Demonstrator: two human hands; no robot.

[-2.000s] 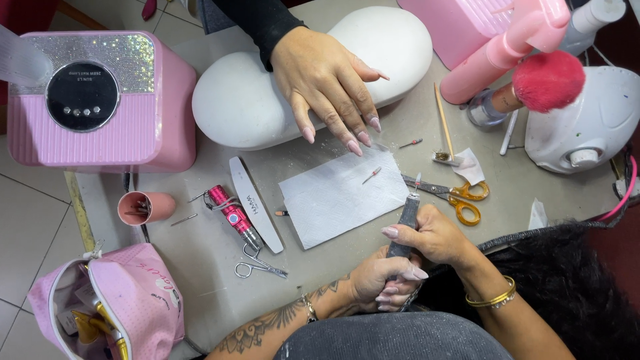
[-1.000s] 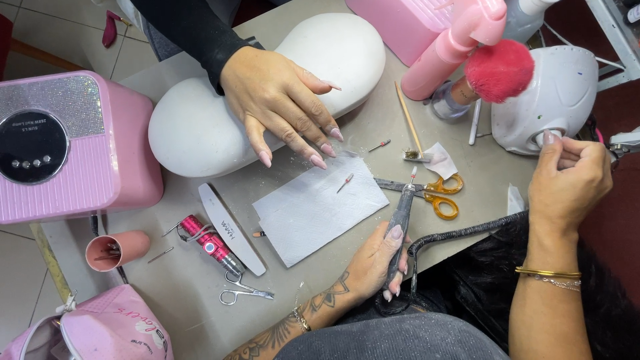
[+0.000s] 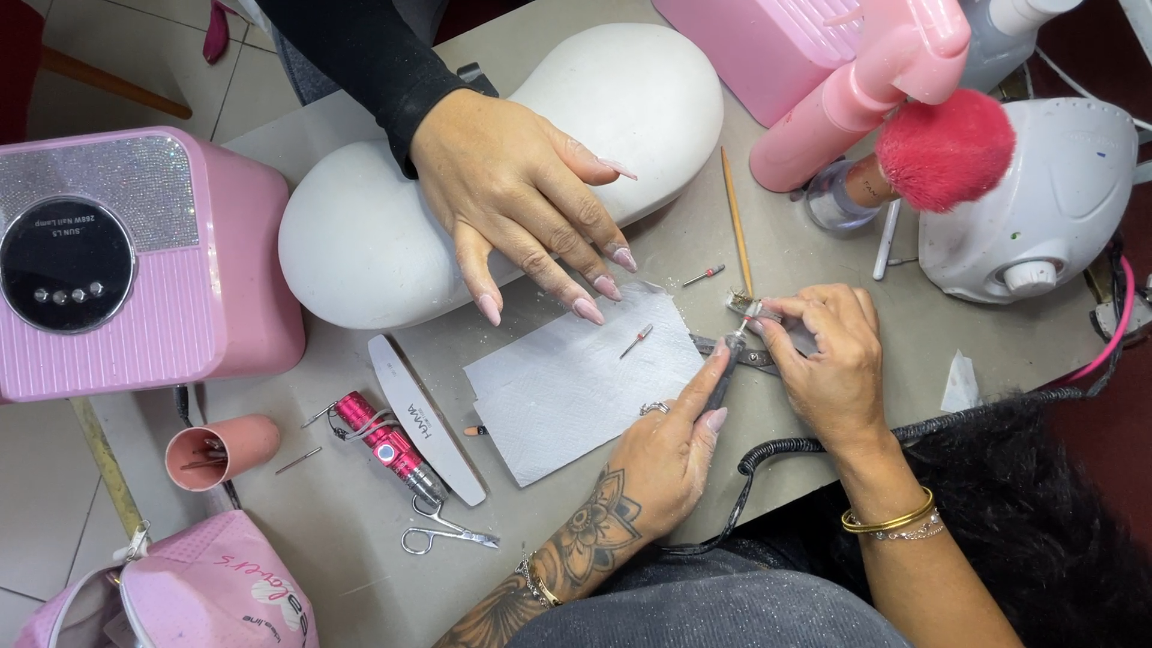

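Observation:
My left hand (image 3: 670,454) holds the dark handpiece of an electric nail drill (image 3: 723,382), whose bit points up and to the right. At the bit, my right hand (image 3: 828,355) pinches a small clear piece with a gritty surface (image 3: 745,304); I cannot tell exactly what it is. Orange-handled scissors lie partly under my hands, their blades (image 3: 751,353) showing. A white paper towel (image 3: 585,387) with a drill bit (image 3: 636,341) on it lies left of the handpiece. Another person's hand (image 3: 526,202), with long pink nails, rests palm down on a white armrest (image 3: 360,243).
A pink nail lamp (image 3: 243,270), a pink cup (image 3: 247,447), a nail file (image 3: 423,418), a red flashlight (image 3: 387,443) and small scissors (image 3: 441,529) are on the left. Right are a wooden stick (image 3: 733,211), a spray bottle (image 3: 814,135), a fluffy brush (image 3: 945,148), the drill's white unit (image 3: 1062,198) and coiled cord (image 3: 837,439).
My right hand has moved from the white unit's knob to the tip of the handpiece, where it now pinches the clear piece. My left hand has kept hold of the handpiece.

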